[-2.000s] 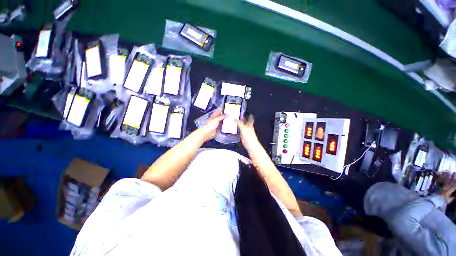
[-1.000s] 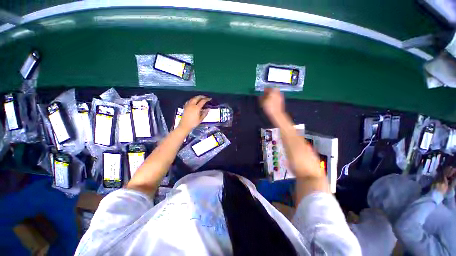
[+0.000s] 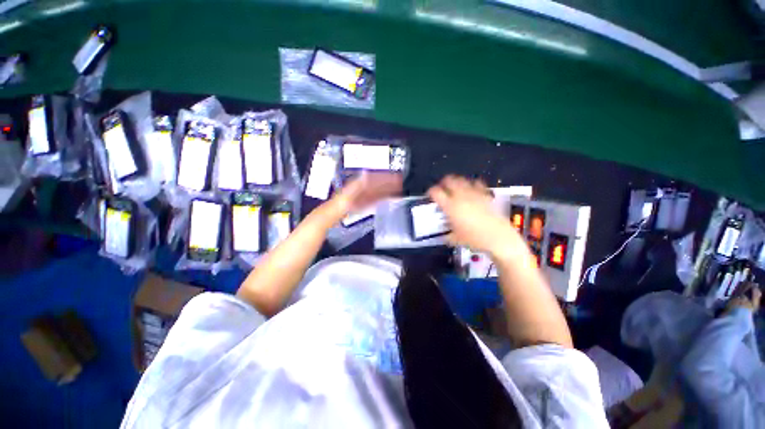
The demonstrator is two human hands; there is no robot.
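Observation:
My right hand (image 3: 465, 209) is over a phone half-assembly (image 3: 426, 219) on a clear protective bag (image 3: 392, 224), left of the test box (image 3: 558, 235). Its fingers lie on the unit's right end. My left hand (image 3: 369, 191) is blurred, just left of the bag; whether it touches anything is unclear. Under it another unit (image 3: 359, 218) is partly hidden. Behind it, a unit lies crosswise (image 3: 366, 157) and another stands at a slant (image 3: 320, 170). My right hand and forearm cover part of the test box.
Several bagged units (image 3: 197, 157) cluster at the left of the black bench. One bagged unit (image 3: 340, 74) lies on the green conveyor belt (image 3: 470, 92). A white cable (image 3: 606, 258) and dark fixtures (image 3: 658, 209) are at the right. A co-worker's sleeve (image 3: 721, 356) is at lower right. Cartons (image 3: 163, 314) stand on the floor.
My right hand has come back from the conveyor, and the bagged unit there is now under it at the bench. My left hand has moved right and nearer to me. The view has shifted.

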